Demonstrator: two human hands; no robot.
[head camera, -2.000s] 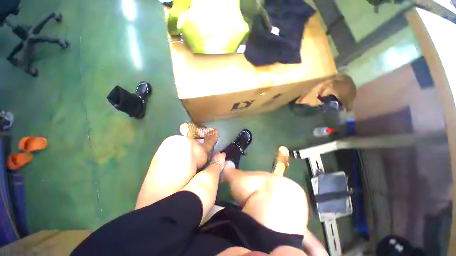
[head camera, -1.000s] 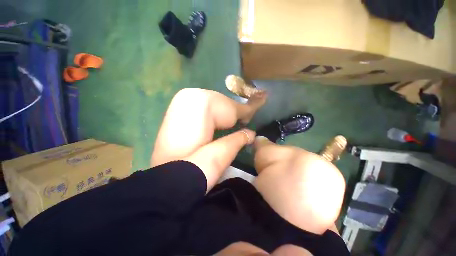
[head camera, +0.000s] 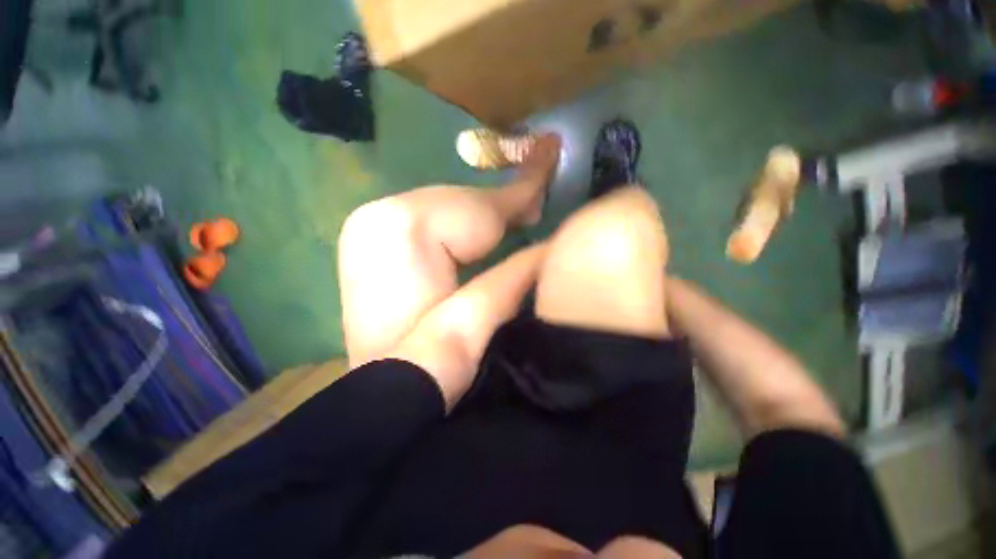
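Note:
A shiny black boot (head camera: 617, 153) is on my right foot, below the raised knee. My left foot is bare and rests by a tan-gold slide (head camera: 497, 147). The other tan-gold slide (head camera: 765, 207) lies empty on the floor to the right. The second black boot (head camera: 328, 104) lies on its side at upper left, its soft shaft towards the left. Both my forearms reach in from the sides behind the raised right knee. Both hands are hidden there, so what they hold cannot be seen.
A large cardboard box (head camera: 502, 60) stands ahead. Orange slippers (head camera: 213, 249) lie at left near blue stacked material (head camera: 164, 317). Another carton (head camera: 246, 426) is at lower left. A pale metal frame with a grey pedal-like plate (head camera: 912, 278) stands at right. A chair base is at upper left.
The booted leg's knee has risen and moved inward. The right forearm has come into view beside it. The left wrist has gone behind the knee. The view has shifted and blurred.

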